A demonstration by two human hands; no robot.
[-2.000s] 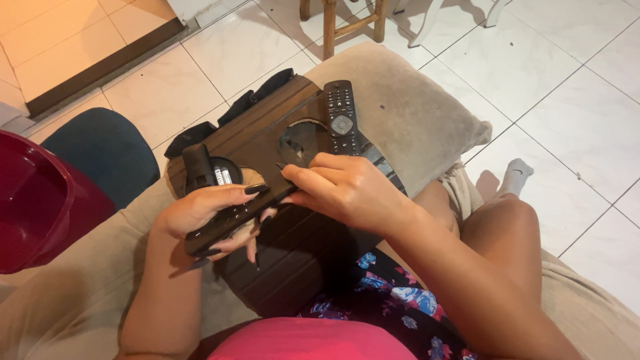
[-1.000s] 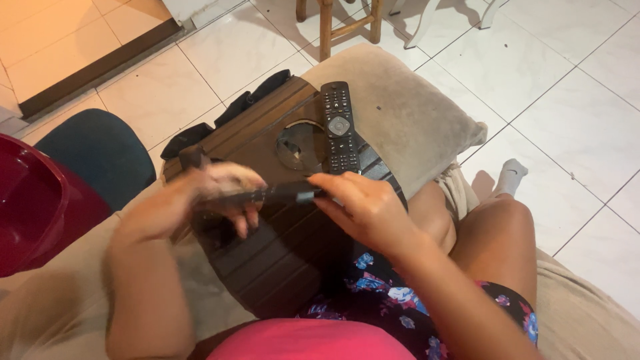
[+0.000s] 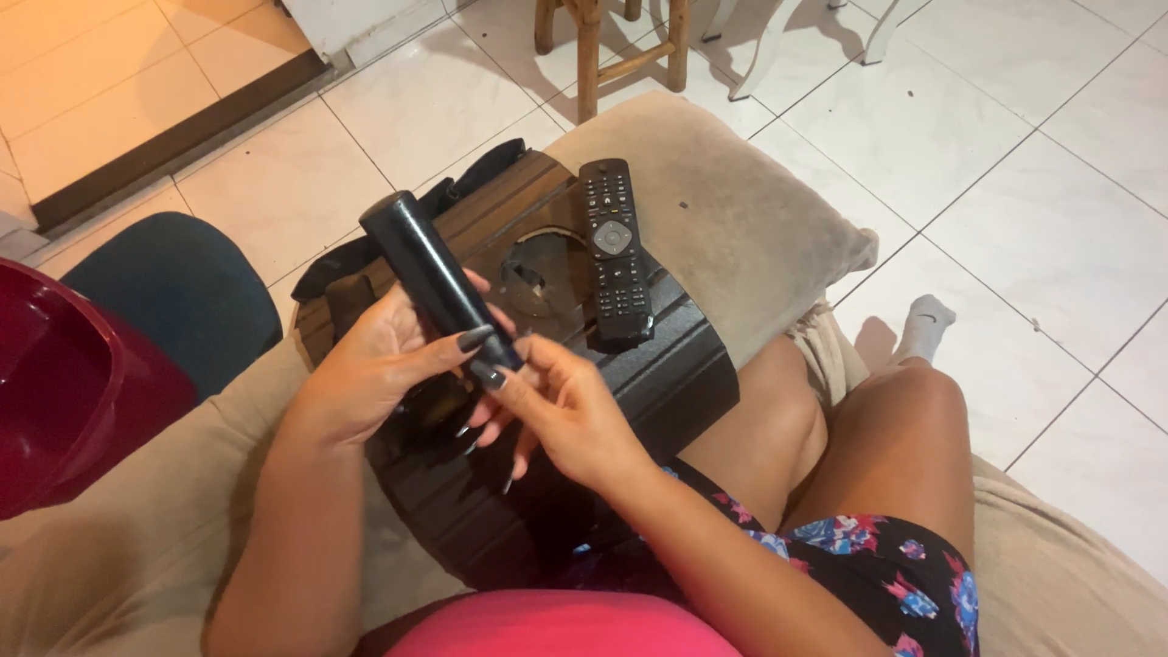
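Observation:
My left hand (image 3: pixel 392 360) is closed around a dark, glossy cylindrical object (image 3: pixel 436 274), its thumb lying along the lower part. The fingers of my right hand (image 3: pixel 561 401) pinch the lower end of the same object. It tilts, with its rounded far end up and to the left. Beneath both hands lies a dark brown slatted wooden armrest tray (image 3: pixel 680 365) with a round cutout. A black remote control (image 3: pixel 617 251) rests on the tray, to the right of the cutout. What the cylindrical object is, I cannot tell.
Beyond the tray lies a beige cushion (image 3: pixel 721 201). A dark red plastic container (image 3: pixel 55 392) and a dark blue rounded seat (image 3: pixel 182 301) are at the left. A wooden stool (image 3: pixel 589 64) stands on the tiled floor. Black fabric (image 3: pixel 338 265) hangs at the tray's far left edge.
The dark object has turned from lying across in front of me to pointing up and left. Both hands stay on it, and my right hand is now at its lower end.

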